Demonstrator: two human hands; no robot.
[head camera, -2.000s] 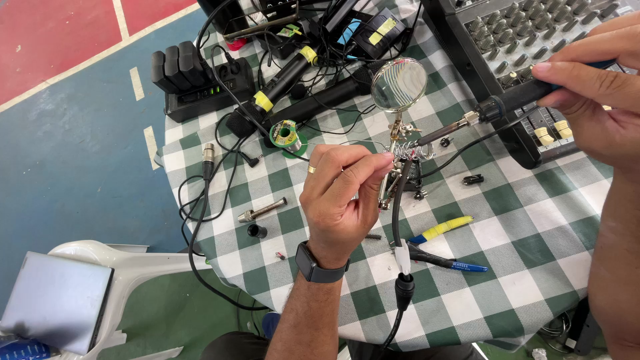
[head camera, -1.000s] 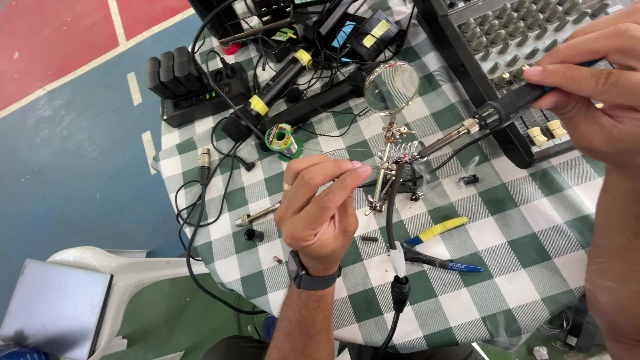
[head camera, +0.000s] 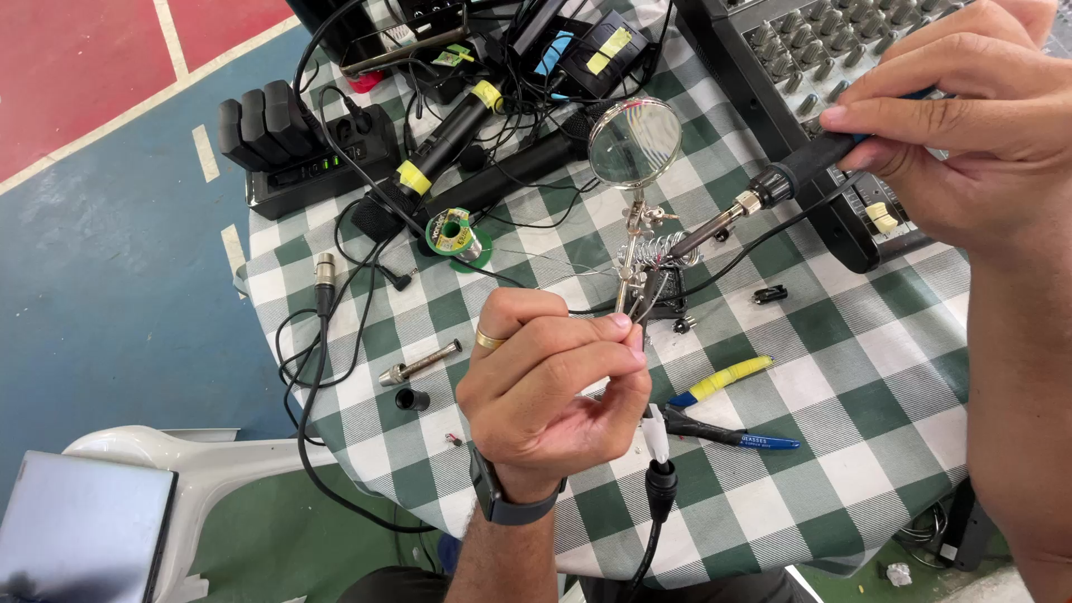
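Observation:
My right hand (head camera: 963, 126) grips a soldering iron (head camera: 779, 180) by its dark handle, its metal barrel pointing down-left to the top of a black cable held up by a helping-hands stand (head camera: 634, 226) with a round magnifying lens (head camera: 635, 142). Just below the iron's tip, my left hand (head camera: 557, 377) pinches something thin beside the cable, apparently solder wire; the fingertips hide its end. A loose strand runs from the green solder spool (head camera: 454, 239) toward the stand. Behind the tip lies a coiled iron holder (head camera: 662, 251). The cable's black connector boot (head camera: 660, 490) hangs below, near a white sleeve.
An audio mixer (head camera: 737, 92) stands at upper right. Wireless microphones (head camera: 444, 138), a battery charger (head camera: 276, 188) and tangled cables fill the upper left. Pliers (head camera: 729, 431) with blue and yellow handles, a metal barrel (head camera: 423, 362) and small connector parts (head camera: 770, 293) lie on the checkered cloth.
From about one second ago, my left hand has moved closer to the upright cable, below the iron's tip. The iron stays near the cable's top.

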